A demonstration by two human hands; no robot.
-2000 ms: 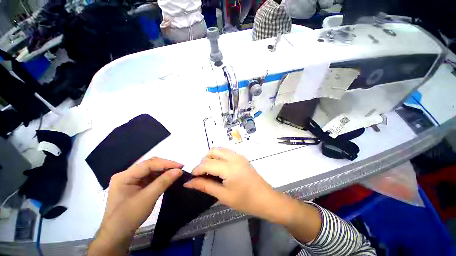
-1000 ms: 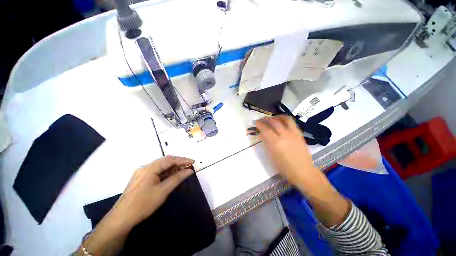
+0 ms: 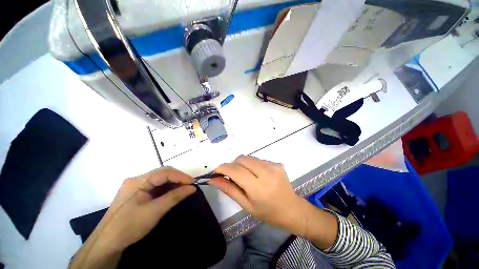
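My left hand pinches the top corner of a black cut panel that hangs over the table's front edge. My right hand is closed on the thread snips, whose thin tips meet the panel corner at my left fingertips. Most of the snips is hidden in my right fingers. The needle area with its grey block stands just behind my hands. Another black panel lies flat on the left.
A looped black strip and a dark flat case lie right of the needle. Beige and white paper notes hang on the machine head. A blue bin with black pieces and a red crate are at lower right.
My right hand has picked up the snips from the bed and brought them left to the panel corner held by my left hand. The view has moved closer to the machine.
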